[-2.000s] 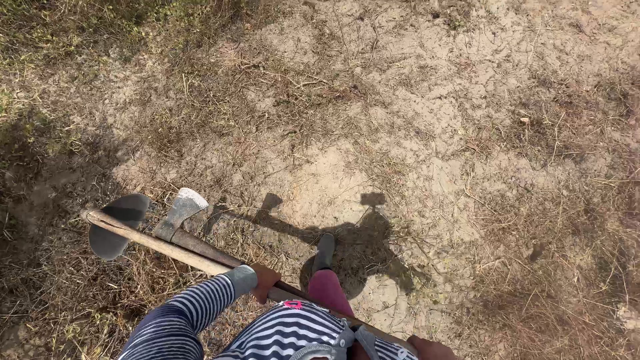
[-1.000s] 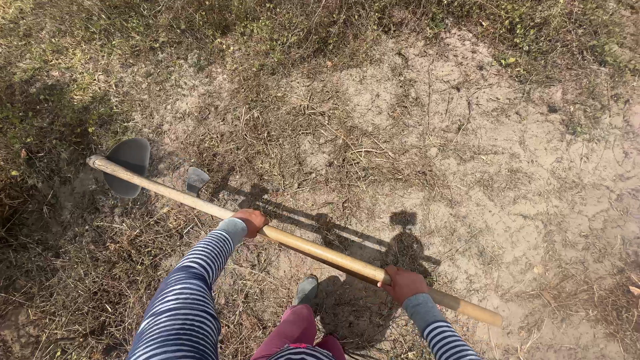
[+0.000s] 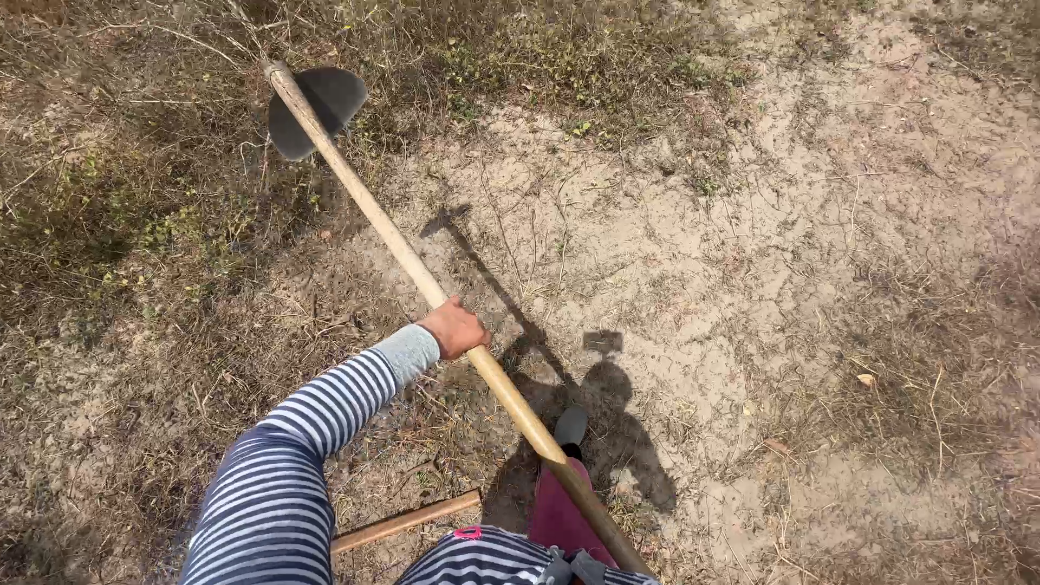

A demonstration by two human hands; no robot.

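My left hand (image 3: 457, 327) is closed around the middle of a long, pale wooden hoe handle (image 3: 390, 231). The handle slants from the upper left down to my body at the bottom edge. At its far end is the broad, dark metal hoe blade (image 3: 331, 96), over dry weeds. My right hand is not in view, and the handle's near end is hidden at the bottom of the frame. Below my left forearm, a reddish-brown wooden handle or stick (image 3: 414, 520) appears near the ground, with one end hidden behind my striped sleeve.
Dry grass and low green weeds (image 3: 187, 227) cover the left and top. Sandy soil (image 3: 674, 260) with scattered dry stems spans the middle and right. My shoe (image 3: 571, 425) is just beside the handle, and shadows of my body and the hoe fall on the ground.
The hoe has swung to a steeper slant, blade farther up. My right hand, on the handle one second ago, is out of view. The axe head seen beside the hoe earlier no longer shows.
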